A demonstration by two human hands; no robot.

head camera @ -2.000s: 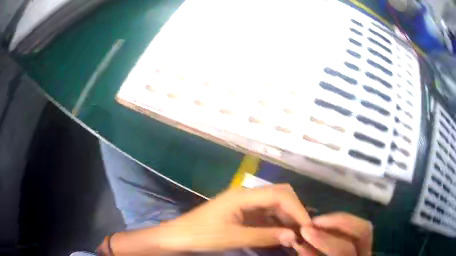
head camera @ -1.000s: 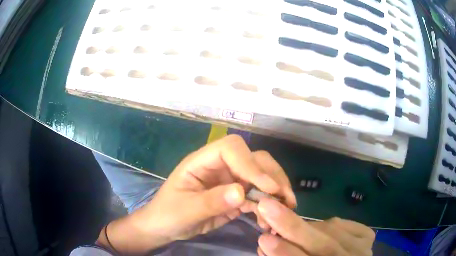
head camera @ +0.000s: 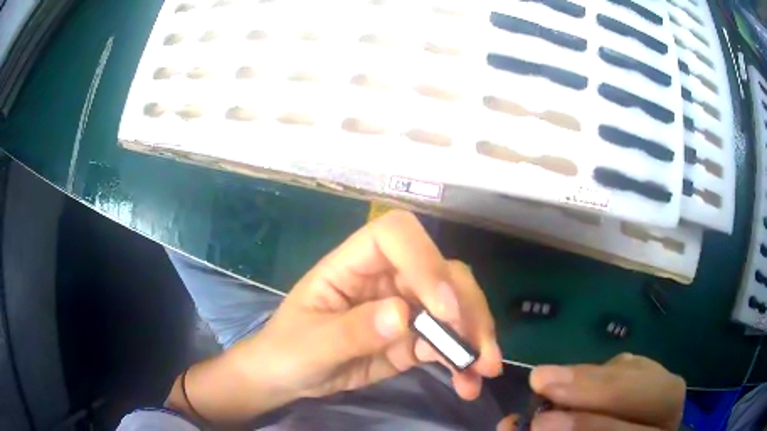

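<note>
My left hand [head camera: 370,311] is shut on a small black electronic module [head camera: 444,340], held between thumb and fingers with its white face up, above the bench's front edge. My right hand [head camera: 610,391] is apart from it at the lower right, its fingertips closed on a small dark piece [head camera: 538,410], mostly hidden. Two small black pieces with three pale dots lie on the green mat, one nearer [head camera: 536,308] and one further right [head camera: 618,327]. A white foam tray [head camera: 277,139] lies behind my hands, with tan empty cutouts and black strip-like parts [head camera: 631,183] at its right side.
Another foam tray shows beneath and right of the top one [head camera: 589,233]. A further tray stands at the right edge [head camera: 754,290]. A thin dark item [head camera: 658,297] lies on the mat. Printed labels [head camera: 415,188] are on the tray's front edge. Yellow tape [head camera: 385,210] shows behind my left hand.
My right hand has moved right, away from my left hand. The module in my left hand now shows its white face. The view has steadied and shifted slightly.
</note>
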